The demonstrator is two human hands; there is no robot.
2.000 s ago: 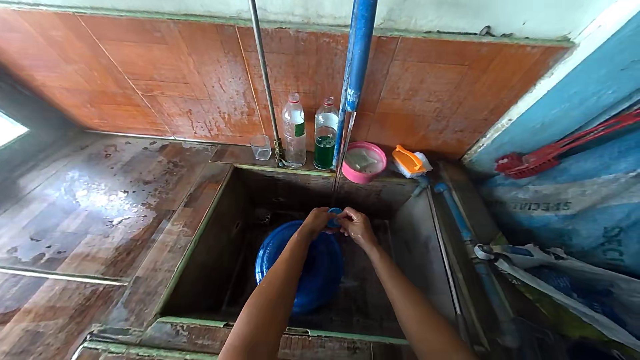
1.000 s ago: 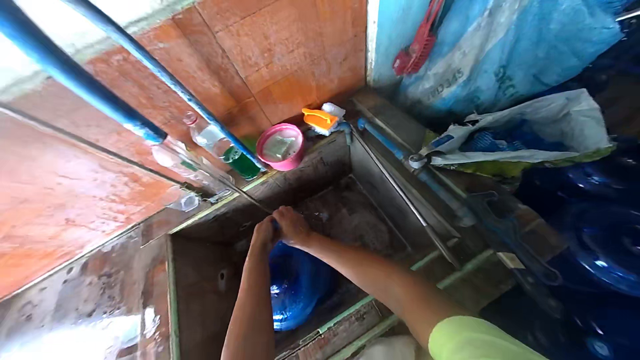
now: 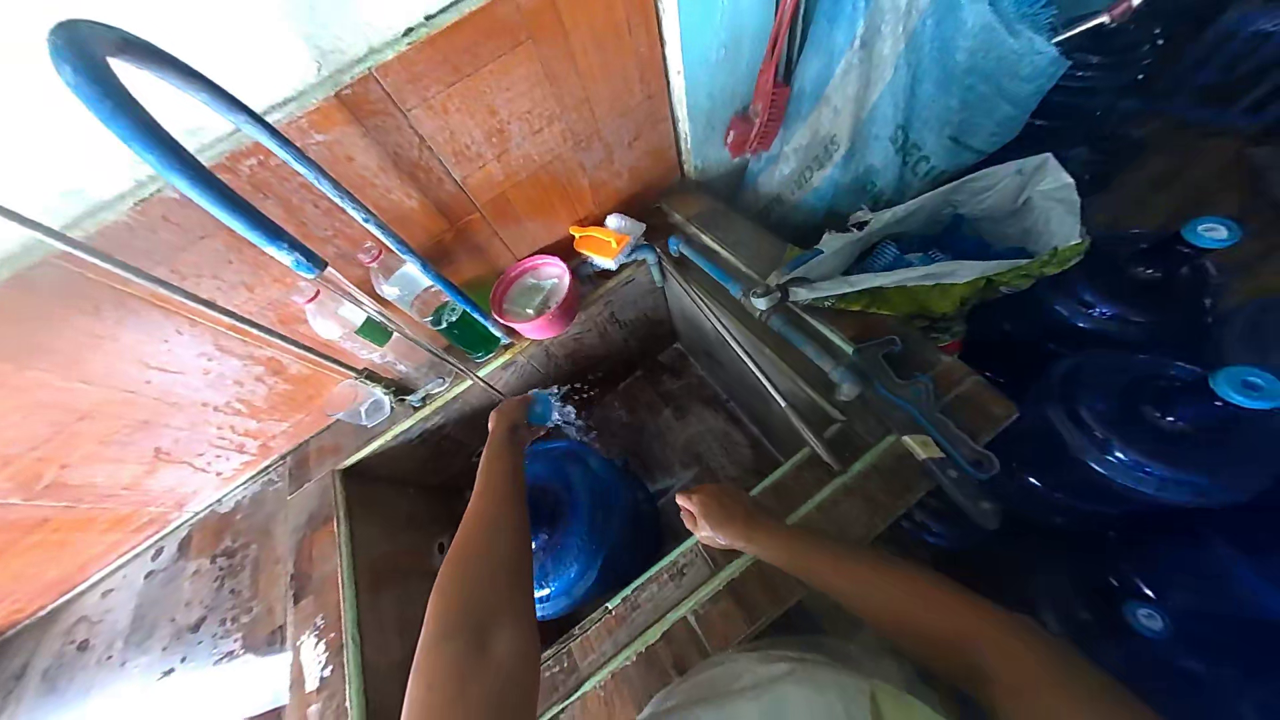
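A big blue plastic water bottle point(image 3: 590, 530) stands in the tiled basin point(image 3: 400, 550). My left hand point(image 3: 514, 418) is at the bottle's neck, around its mouth point(image 3: 541, 408), with water splashing beside it. A thin metal pipe point(image 3: 420, 345) comes down to that hand from a bent blue pipe point(image 3: 190, 180). My right hand point(image 3: 715, 517) is over the basin's near edge, away from the bottle, its fingers curled; whether it holds something small cannot be made out.
Along the back ledge are two clear bottles, one with green liquid point(image 3: 465, 330), a pink tub point(image 3: 535, 297), an orange-handled brush point(image 3: 600, 243) and a plastic cup point(image 3: 358, 403). At right are an open sack point(image 3: 940, 265), a dark handled tool point(image 3: 925, 420) and several blue water bottles point(image 3: 1150, 430).
My right hand has moved off the bottle's neck, toward the basin's near edge. My left hand remains at the neck. Water now splashes there. The view has turned to the right.
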